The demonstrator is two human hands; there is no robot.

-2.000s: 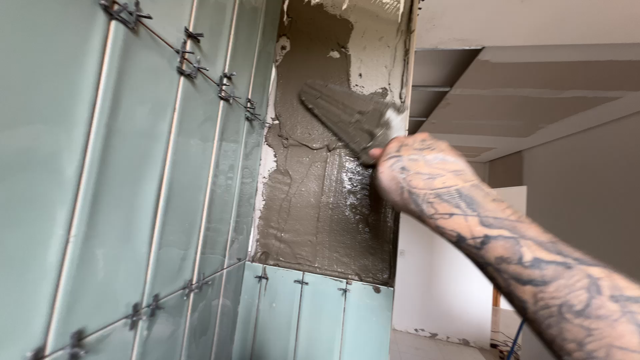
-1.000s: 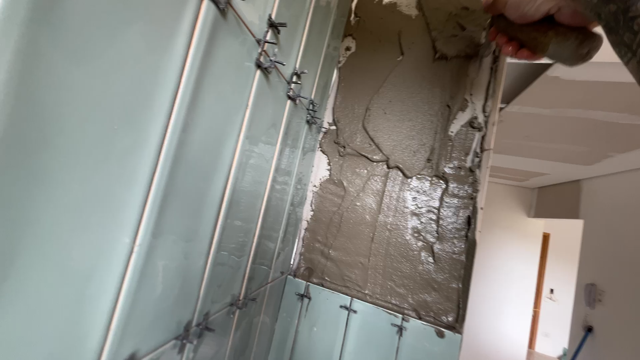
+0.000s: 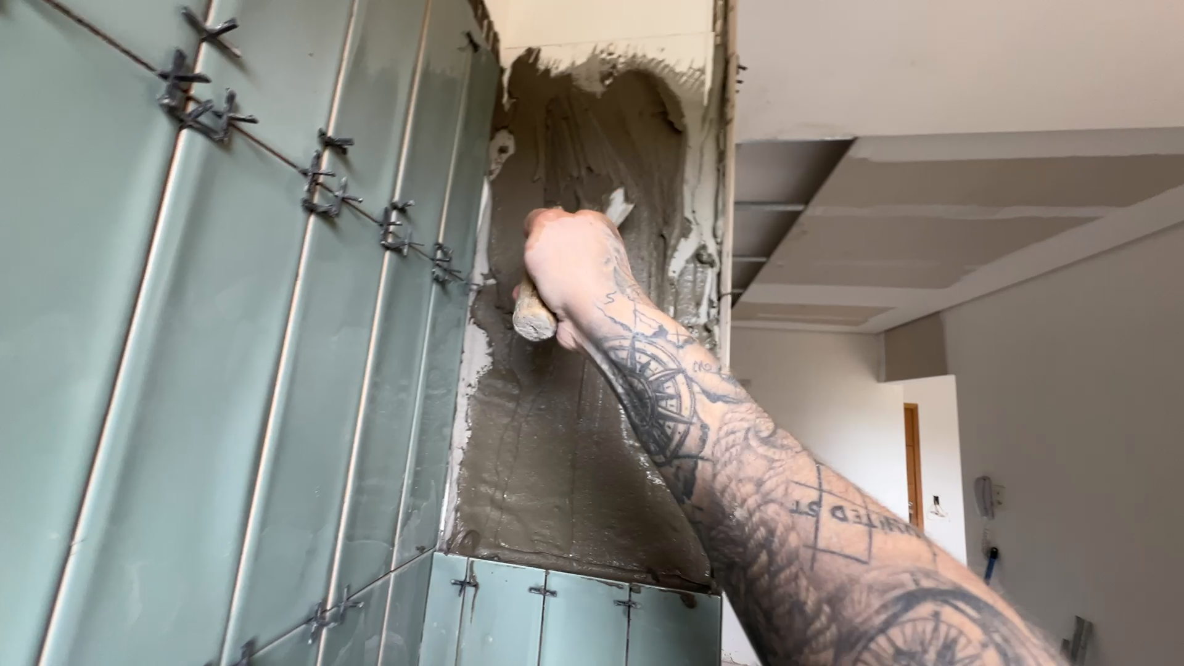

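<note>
My right hand point(image 3: 578, 264) is closed around the wooden handle point(image 3: 534, 313) of a trowel in front of the end wall. The hand hides most of the trowel's blade. Wet grey-brown mortar point(image 3: 555, 472) covers the wall behind it, smooth below and streaked higher up, with bare white patches at the edges. Below the mortar stands a row of pale green glossy tiles point(image 3: 504, 610) with dark cross-shaped spacers point(image 3: 543, 591) in the joints. My left hand is not in view.
Tall green tiles point(image 3: 231, 370) cover the left wall, with tile spacers point(image 3: 324, 176) sticking out at their joints. The mortared wall ends at a vertical edge point(image 3: 726, 185) on the right. Beyond it are a plasterboard ceiling point(image 3: 980, 222), a wall-mounted handset point(image 3: 984, 497) and a doorway.
From the upper right one second ago, my right hand has come down and left over the mortar, still holding the trowel. Mortar now shows long streaks on the upper wall.
</note>
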